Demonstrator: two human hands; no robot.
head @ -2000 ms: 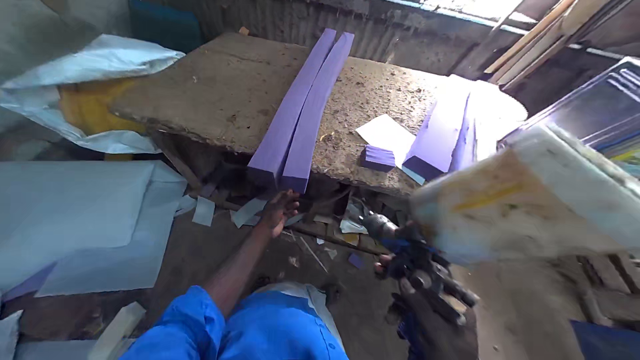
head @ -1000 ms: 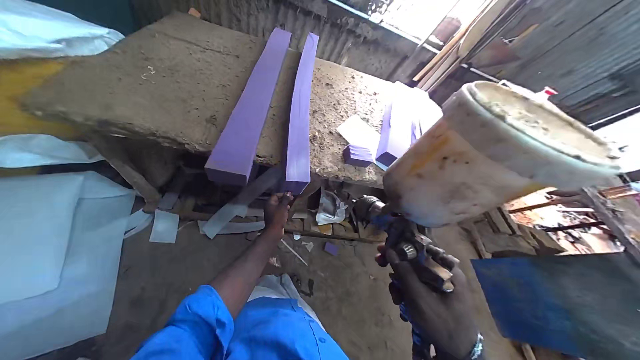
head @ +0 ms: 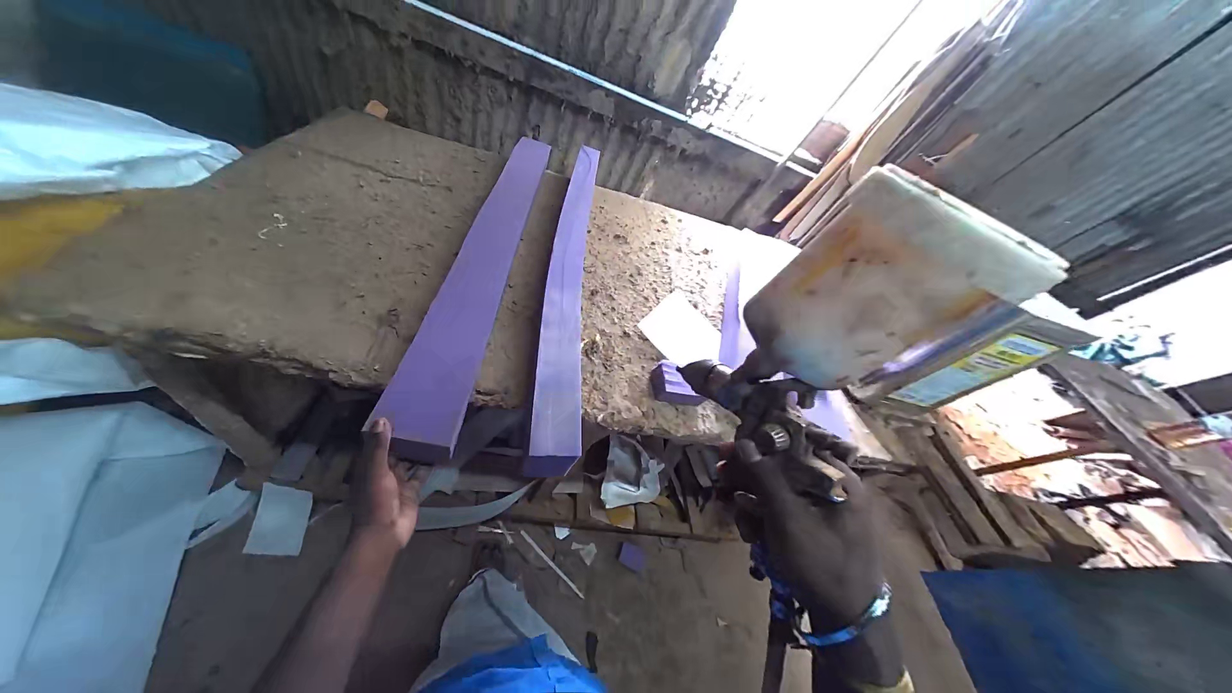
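Note:
Two long purple foam strips lie side by side on a rough workbench, their near ends past its front edge. My left hand touches the near left corner of the wider left strip; whether the fingers grip it is hard to tell. A narrower strip lies to its right with a gap between. My right hand holds a spray gun with a stained, translucent cup on top, its nozzle pointing left over the bench. Near the nozzle are a small purple foam block and a pale square piece.
More purple foam lies behind the spray gun. White sheets stand at the left, scraps litter the floor under the bench, and a metal tin is behind the cup. Wooden pieces and a blue sheet are at the right.
My left hand has moved from the near end of the right strip to that of the left strip. The strips' near ends are farther apart than two seconds ago. My right hand keeps the spray gun.

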